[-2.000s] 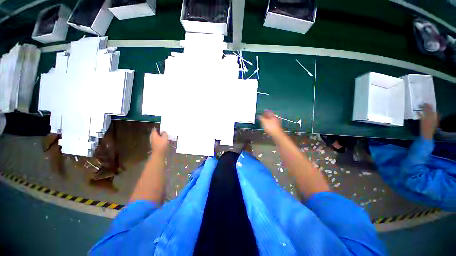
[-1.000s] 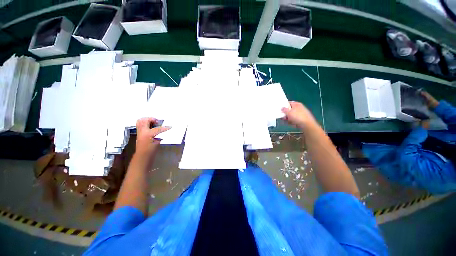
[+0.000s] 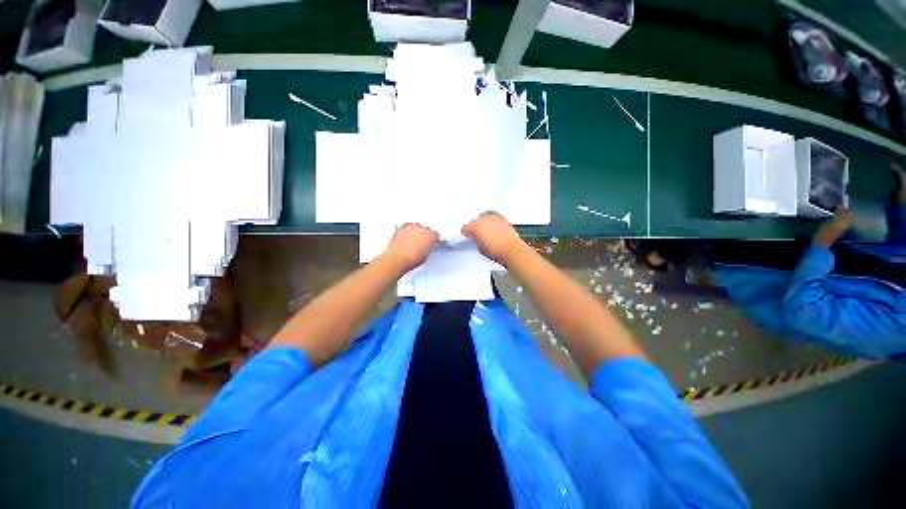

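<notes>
A white box blank [image 3: 452, 159] lies over the working stack of blanks [image 3: 338, 179] before me; bright glare hides where one ends and the other begins. My left hand [image 3: 412, 244] and my right hand [image 3: 489, 239] are close together at its near part, fingers curled on the card. The card's near end part [image 3: 444, 275] shows just below my hands, towards my smock. The exact fold under my fingers is hard to make out.
A reserve stack of blanks [image 3: 164, 179] lies left, with bundled card [image 3: 18, 149] beyond. An empty white box [image 3: 752, 171] stands right, beside a box with dark contents [image 3: 823, 179] at a coworker's hand. Filled boxes [image 3: 422, 25] stand behind. White slivers [image 3: 606, 214] lie on the bench.
My hands have come together from the blank's left and right sides to its near middle. The raised side flaps no longer show spread outwards. The view has shifted.
</notes>
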